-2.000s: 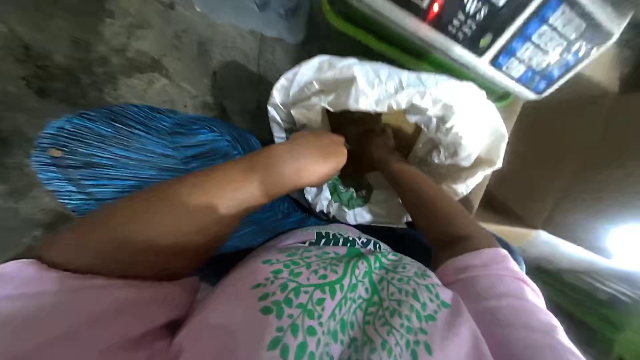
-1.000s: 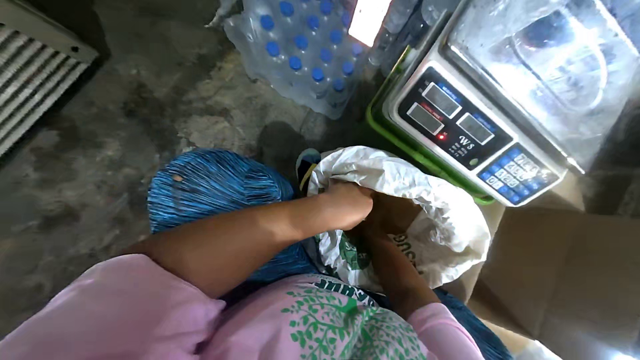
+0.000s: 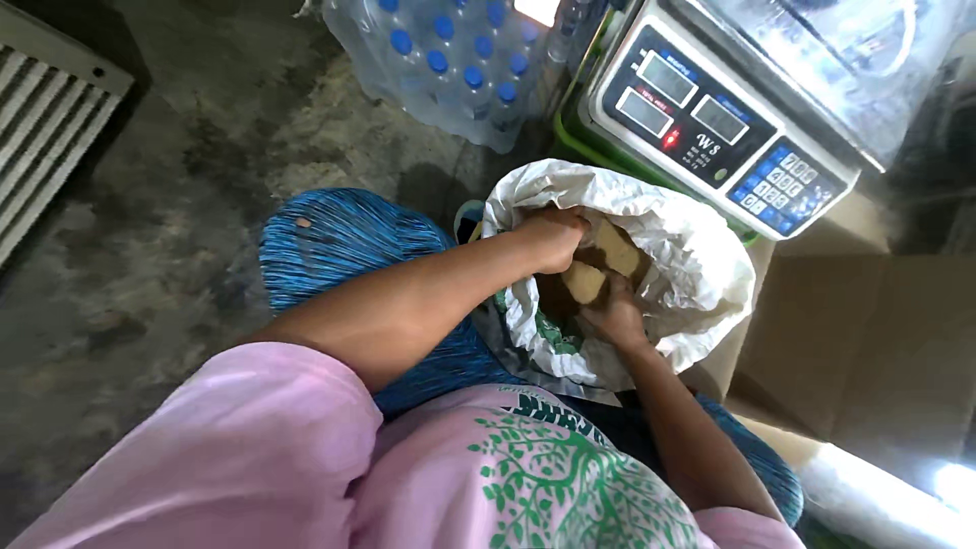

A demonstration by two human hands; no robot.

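Note:
A white woven sack (image 3: 701, 267) with green printing stands open between my knees, its rim rolled outward. Down inside it lie brown loose material and two tan-brown lumps: a larger block (image 3: 619, 248) and a smaller lump (image 3: 585, 282). My left hand (image 3: 557, 238) reaches over the near-left rim with its fingers curled downward beside the block; its fingertips are hidden, so I cannot tell what they hold. Lower in the sack, my right hand (image 3: 616, 313) has its thumb and fingers against the smaller lump, gripping it.
A digital weighing scale (image 3: 686, 114) rests over a green container (image 3: 572, 141) just beyond the sack. Shrink-wrapped bottles with blue caps (image 3: 473, 76) stand on the concrete floor. An open cardboard box (image 3: 862, 335) is at the right, and a slatted grey panel (image 3: 53, 99) at the far left.
The two tan lumps now show plainly between my hands; one second ago my left hand and arm largely hid the sack's inside. The view has shifted since two seconds ago.

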